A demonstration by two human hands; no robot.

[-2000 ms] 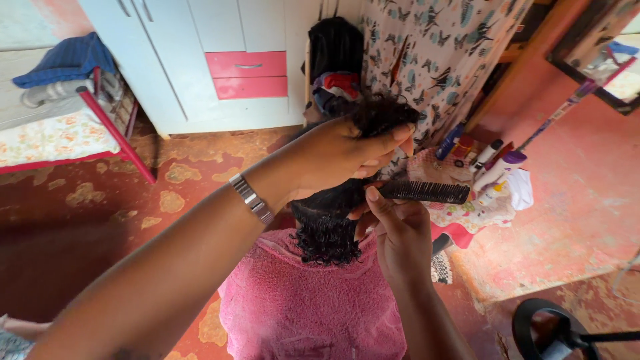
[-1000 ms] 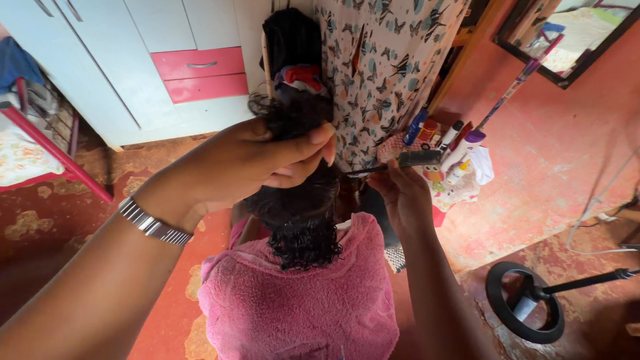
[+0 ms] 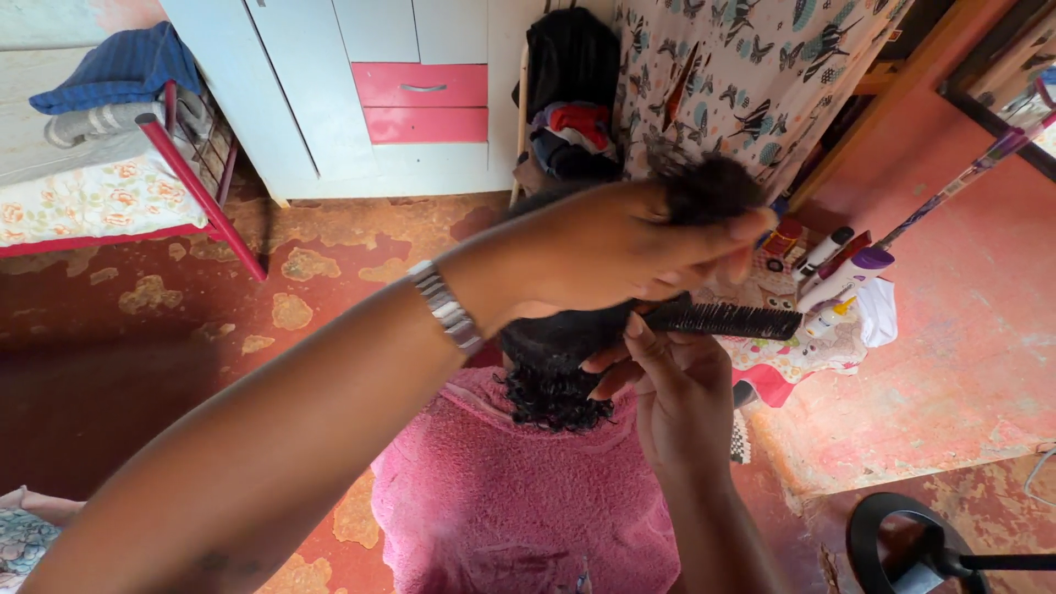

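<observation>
A person with dark curly hair (image 3: 561, 388) is in front of me, a pink towel (image 3: 528, 487) over the shoulders. My left hand (image 3: 619, 247), with a metal band on its wrist, grips a gathered bunch of the hair (image 3: 714, 190) above the head. Below it, my right hand (image 3: 676, 371) holds a black comb (image 3: 734, 320) between thumb and fingers. The comb's teeth point up and its free end points right. Its other end lies near the hair under my left hand. Loose wet-looking curls hang at the nape, beside my right fingertips.
At the right, a small cloth-covered table (image 3: 759, 355) bears bottles (image 3: 850, 276) and other items. A round black stand base (image 3: 907, 536) is on the floor at the lower right. Further back are a white cabinet (image 3: 429, 173), a butterfly-print curtain (image 3: 726, 91) and a bed with a pink frame (image 3: 202, 198).
Since a second ago the comb has turned so that its toothed side shows. The view has shifted and swung back. My left hand keeps its hold on the hair.
</observation>
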